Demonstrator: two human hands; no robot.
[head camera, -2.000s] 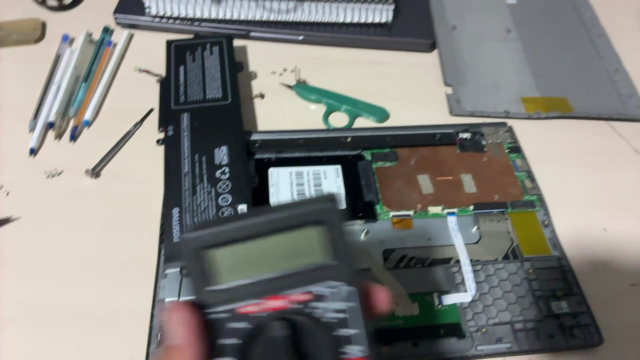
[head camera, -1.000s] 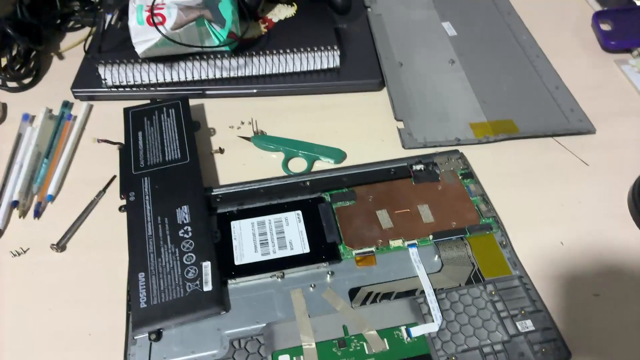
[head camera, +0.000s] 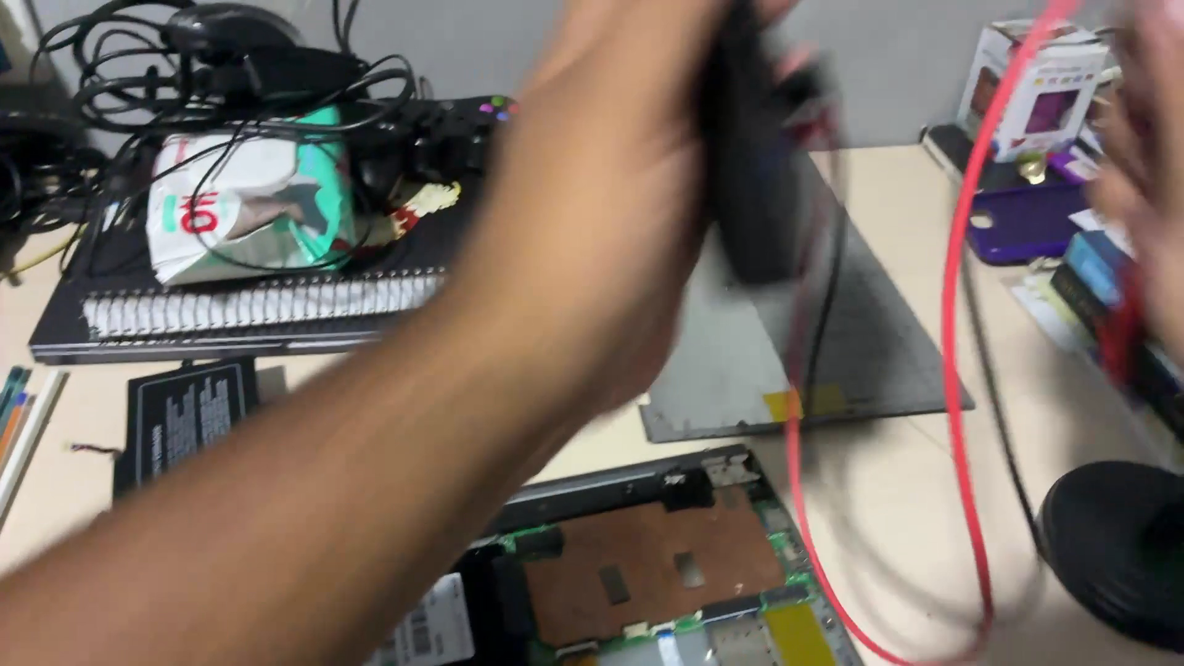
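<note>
My left hand, blurred, reaches in from the lower left and grips a dark multimeter, seen edge-on, with a red and a black test lead hanging from it. At the right edge my right hand is blurred and partly out of frame, with a red test probe in it. The red lead loops between the hands. Below lies an opened laptop base with a copper-coloured cover over its board. My left forearm hides much of it and part of the black battery pack.
A closed dark laptop at the back left bears a spiral notebook, a plastic packet and tangled cables. A grey laptop cover lies behind the base. Pens lie left; a purple phone case and a round black object right.
The multimeter, over the laptop base two seconds ago and out of view one second ago, is now raised in my left hand. My right hand and the leads have come into view. The view has shifted.
</note>
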